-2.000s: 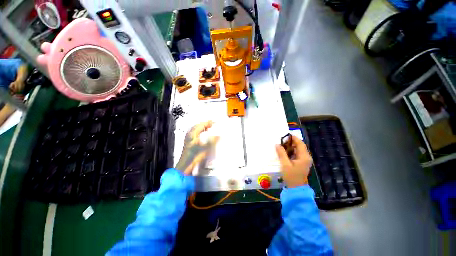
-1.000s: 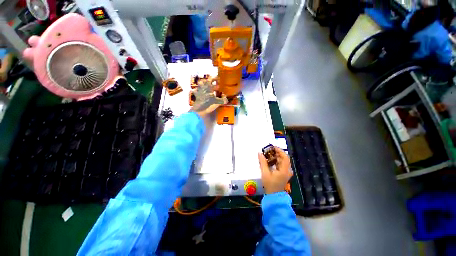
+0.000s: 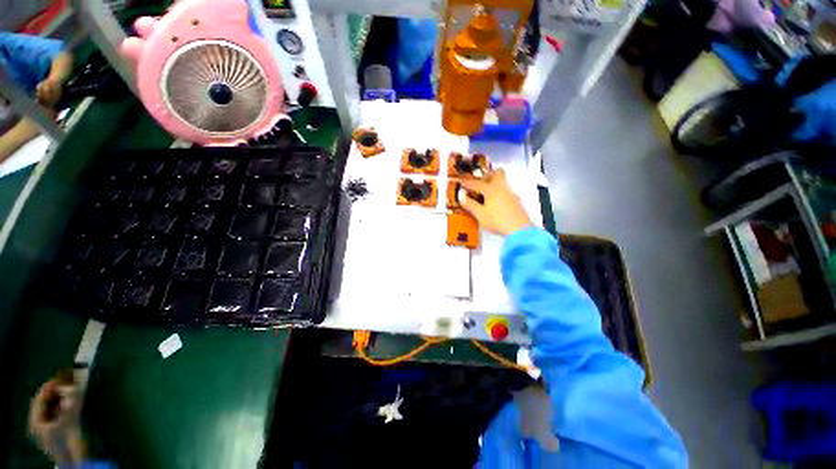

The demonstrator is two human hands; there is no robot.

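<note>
My right hand [image 3: 490, 200], bare, reaches over the orange fixtures. Its fingertips touch the front right fixture [image 3: 453, 196]; whether they grip anything is hidden. Another fixture [image 3: 467, 164] is behind it, and two more [image 3: 420, 160] are to the left, all with dark centres. A plain orange plate [image 3: 462, 231] lies in front. The orange press head [image 3: 467, 87] hangs above and behind them. My left hand [image 3: 59, 412], small and blurred at the lower left edge, is closed around a dark small part [image 3: 61, 396].
A black blister tray [image 3: 206, 234] lies left of the white base [image 3: 403, 266]. Small black parts [image 3: 356, 189] lie on the base near a separate fixture [image 3: 368, 142]. A red emergency stop [image 3: 497, 327] is in front. A pink fan [image 3: 215, 78] stands behind. A second tray [image 3: 600, 275] is right.
My left hand has left the fixtures and moved to the far lower left. My right hand has moved forward onto the fixtures. The press head is higher above them. The view has turned left.
</note>
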